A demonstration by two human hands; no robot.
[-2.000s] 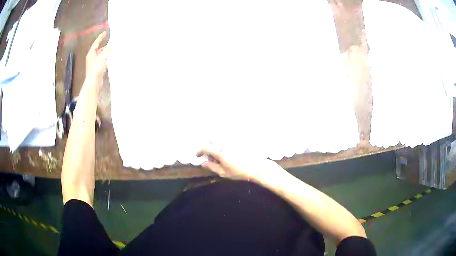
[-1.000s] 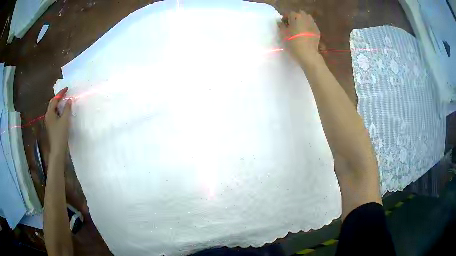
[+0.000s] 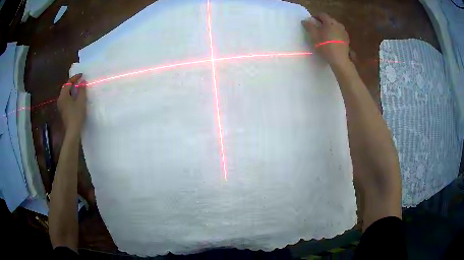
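Note:
A large white cut fabric panel [image 3: 168,132] lies flat in the centre, with a curved far edge and a scalloped near edge. My left hand [image 3: 74,104] is at its upper left edge, with thumb and fingers closed at the border. My right hand [image 3: 329,38] is at its upper right corner, with bent fingers closed on the edge; the fingertips are partly hidden. Red laser lines [image 3: 212,60] cross on the panel, one running sideways across both hands and one lengthwise.
A second pile of lace-textured panels [image 3: 417,122] lies at the right. White and bluish sheets [image 3: 12,137] are stacked at the left. Dark shears [image 3: 47,147] lie beside my left forearm. A small white scrap [image 3: 60,14] is on the brown table [image 3: 351,11] at the far left.
From the near edge, my right hand has moved to the far right corner. My left hand remains at the left edge. The view has shifted towards the far side, and the red lines now show clearly.

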